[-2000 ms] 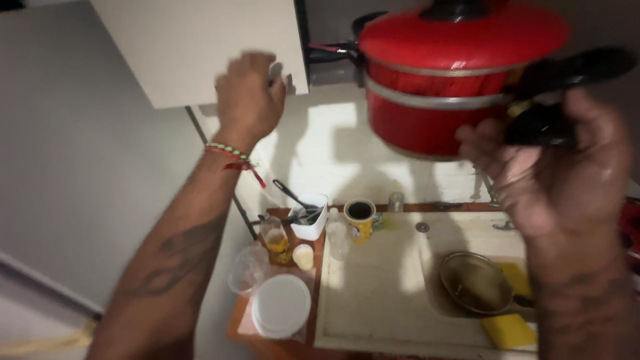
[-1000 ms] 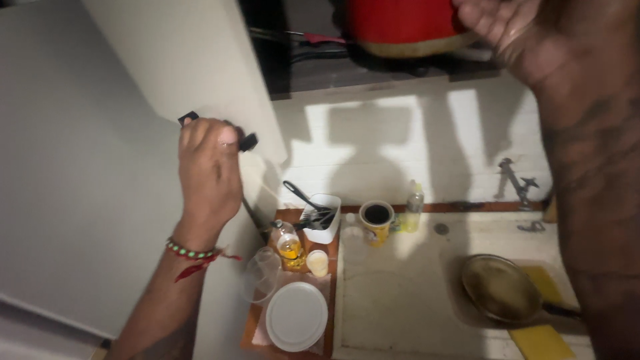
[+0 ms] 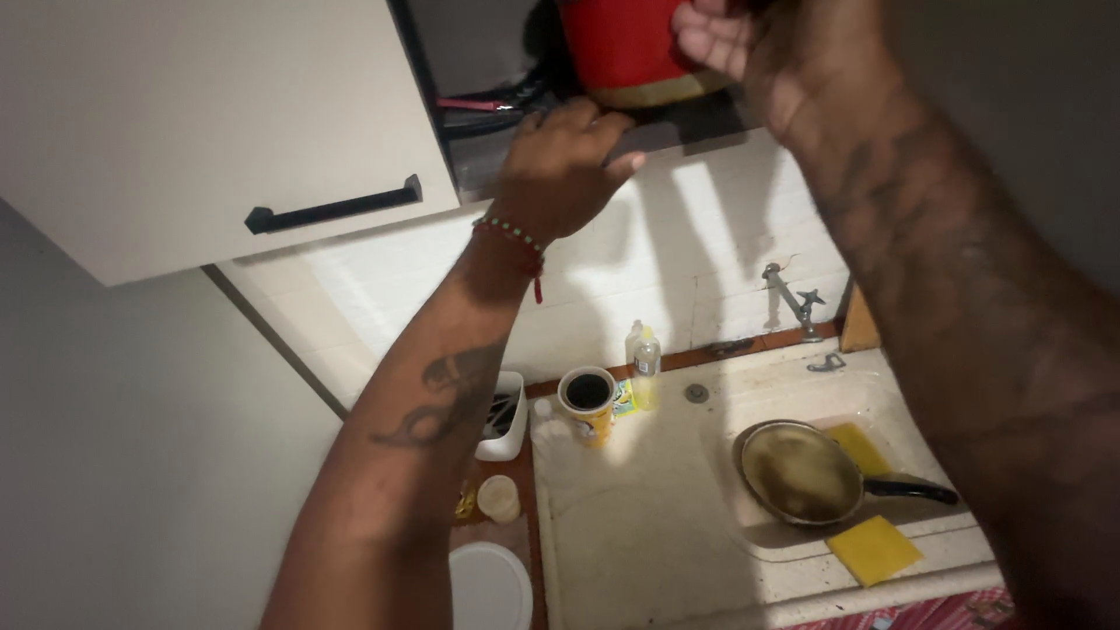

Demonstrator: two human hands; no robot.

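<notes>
A red pot (image 3: 630, 44) with a pale base is partly in view at the top, at the mouth of an open wall cabinet; its upper part is cut off. My right hand (image 3: 744, 52) is at the pot's right side, fingers against or close to it; its grip is partly out of frame. My left hand (image 3: 573, 157) reaches to the cabinet's bottom shelf edge (image 3: 674, 140), just below and left of the pot, its fingertips hidden in shadow near dark utensils or handles (image 3: 490, 118). Whether it grips anything is unclear.
The cabinet door (image 3: 219, 105) with a black handle (image 3: 337, 208) hangs at left. Below are a sink (image 3: 770, 547) holding a frying pan (image 3: 802, 472), yellow cloths (image 3: 875, 549), a faucet (image 3: 792, 302), a cup of dark liquid (image 3: 588, 398), a bottle (image 3: 647, 363) and a white utensil container (image 3: 516, 420).
My left hand has left the door handle and moved right to the shelf edge. The red pot, held out in front of the cabinet two seconds ago, is now at the cabinet opening.
</notes>
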